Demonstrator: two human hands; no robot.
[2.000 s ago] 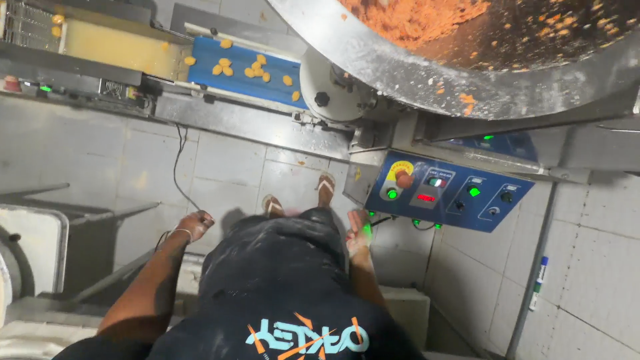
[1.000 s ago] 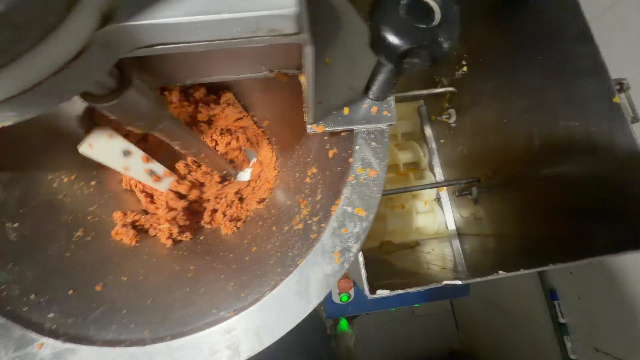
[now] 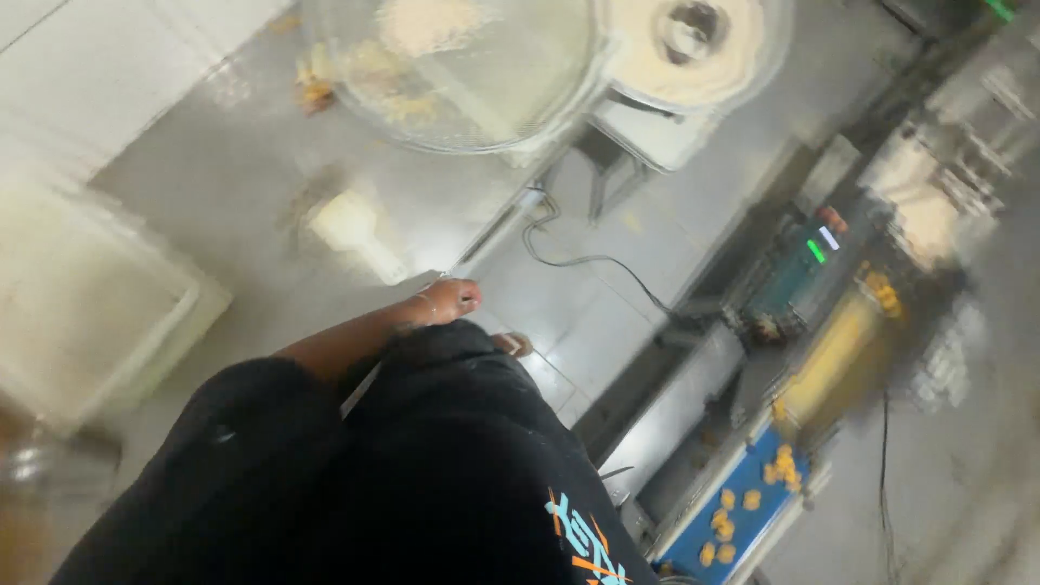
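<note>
My left hand [image 3: 453,301] hangs by my waist, fingers curled, above the edge of a steel table [image 3: 268,236]; blur hides whether anything is in it. Nearest to it on that table lies a pale scoop or scraper [image 3: 357,231]. My right hand is not in view. On the right, several orange-yellow pieces [image 3: 723,520] lie on a blue conveyor belt [image 3: 691,544], which runs up to a machine section with yellow liquid or coating [image 3: 837,349].
A large round mesh sieve [image 3: 520,81] with pale crumbs sits at the top, beside a round tub of flour-like powder [image 3: 731,73]. A white crate [image 3: 162,357] stands at left. A dark cable [image 3: 585,260] crosses the tiled floor.
The view has swung from the mixing bowl to the steel table and sieve. My right hand, visible two seconds ago, is out of view.
</note>
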